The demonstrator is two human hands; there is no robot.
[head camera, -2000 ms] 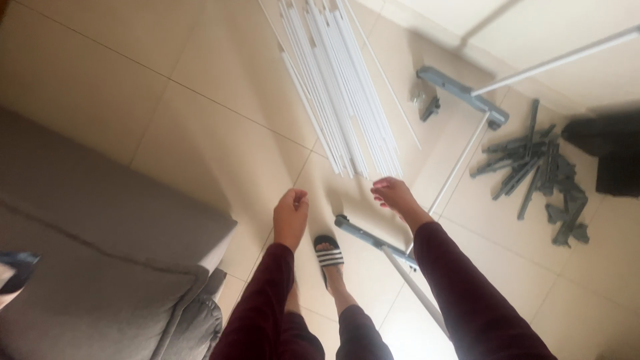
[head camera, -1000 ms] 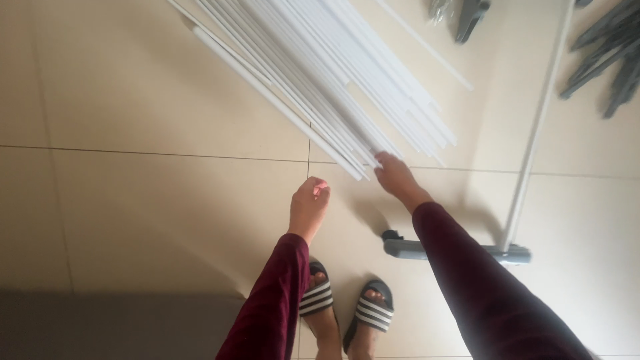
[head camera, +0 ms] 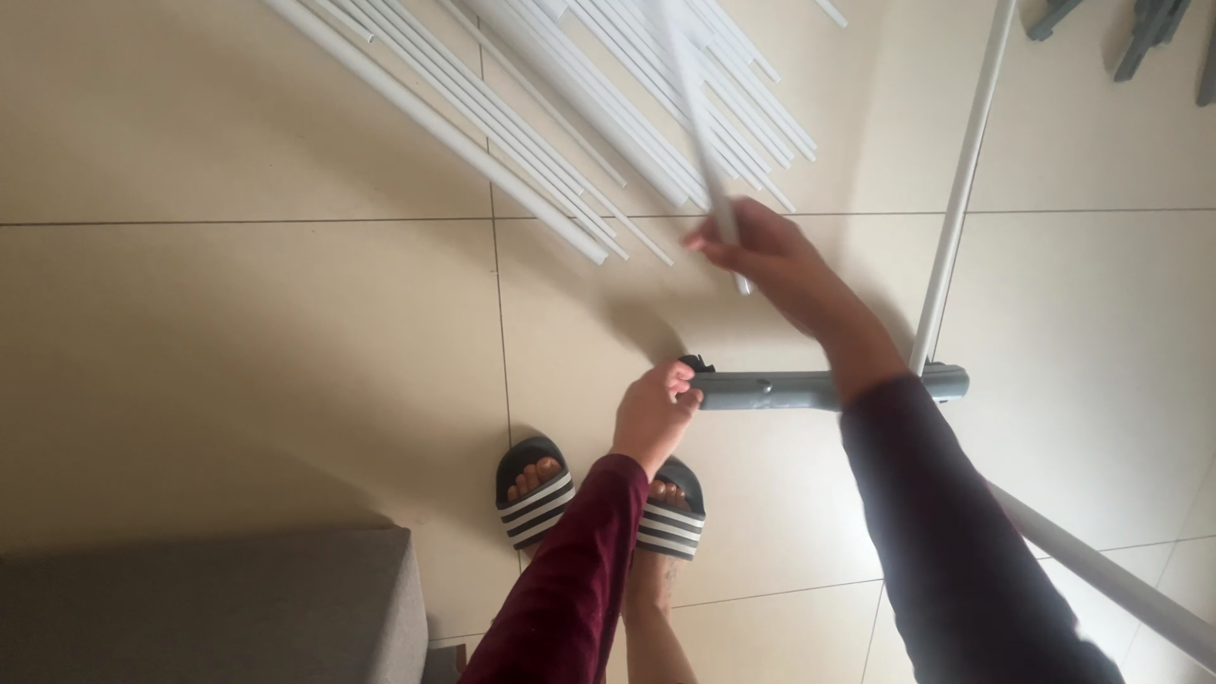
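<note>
My right hand (head camera: pixel 769 256) grips a white tube (head camera: pixel 698 123) near its lower end, raised over a spread of white tubes (head camera: pixel 532 123) on the tiled floor. My left hand (head camera: pixel 655 408) is at the left end of a grey plastic base piece (head camera: pixel 788 389) with a black part at that end, which may be a caster. Its fingers are bent and look apart, and whether they touch the piece is hard to tell. A white pole (head camera: pixel 964 180) meets the base piece near its right end, and a thicker light pole (head camera: pixel 1111 570) runs off at the lower right.
Several grey plastic parts (head camera: pixel 1149 38) lie on the floor at the top right. A grey upholstered block (head camera: pixel 218 608), perhaps a sofa, fills the lower left. My feet in striped slides (head camera: pixel 537 494) stand just below the base piece.
My right hand, at the tube ends a second ago, now holds one tube up off the spread. My left hand has come to the end of the grey base piece.
</note>
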